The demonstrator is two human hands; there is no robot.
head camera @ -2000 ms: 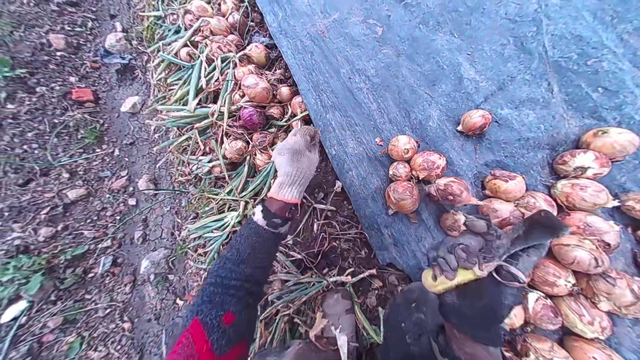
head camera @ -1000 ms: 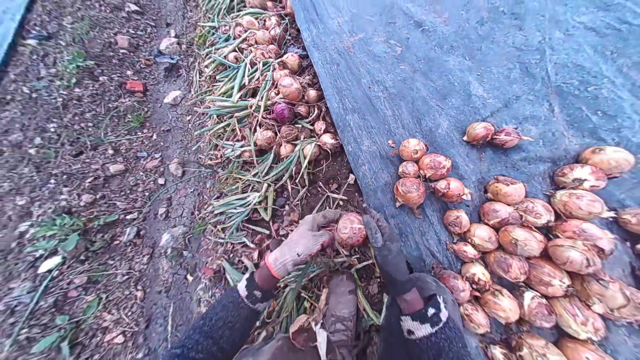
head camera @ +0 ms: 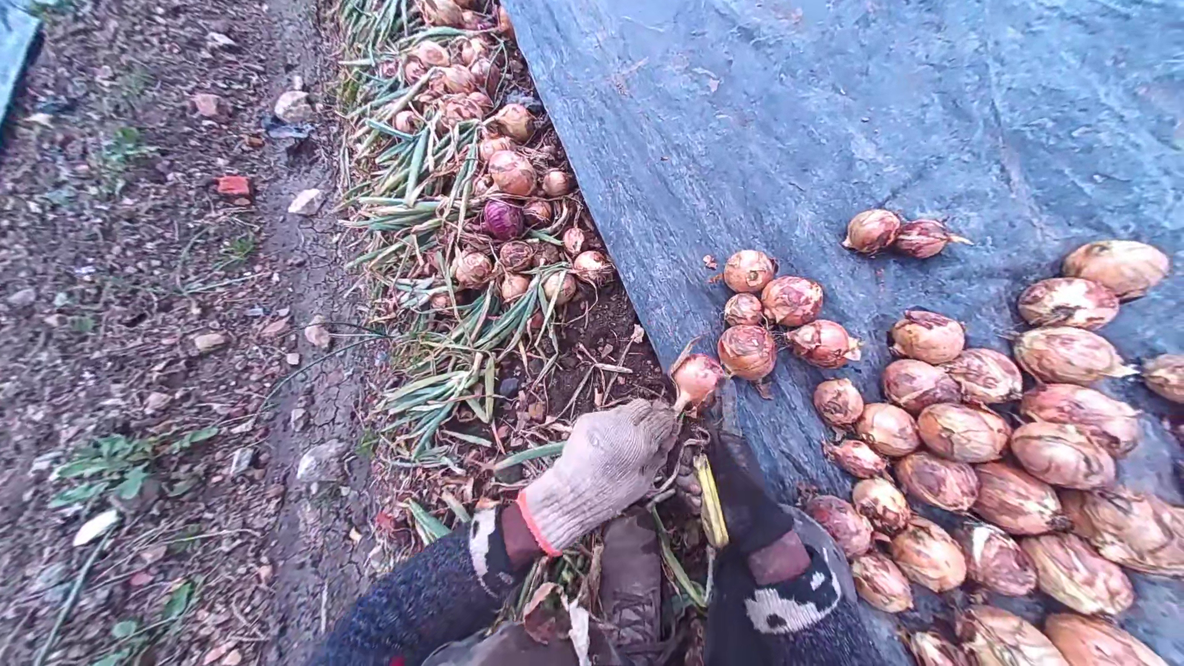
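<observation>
My left hand (head camera: 606,467), in a pale knit glove with an orange cuff edge, grips the neck of a small onion (head camera: 696,377) just above its fingertips, by the sheet's edge. My right hand (head camera: 735,486), in a dark glove, is close beside it on the right, closed around a tool with a yellow handle (head camera: 710,504); the tool's blade cannot be made out clearly. Trimmed onions (head camera: 965,432) lie in a group on the blue-grey plastic sheet (head camera: 832,120). Left of the sheet, onions with green tops, one purple onion (head camera: 502,219) among them, lie in a row on the soil.
Between my forearms a shoe (head camera: 631,573) stands among cut leaves (head camera: 435,398). A cracked dirt furrow (head camera: 319,388) with stones runs along the left. A red brick fragment (head camera: 233,186) lies beside it, and a corner of another blue sheet (head camera: 14,46) shows at top left.
My left hand first reached to the row, then held a rounder onion between both hands; now it holds a smaller-looking one by the neck. A second onion has joined the lone one farther up the sheet.
</observation>
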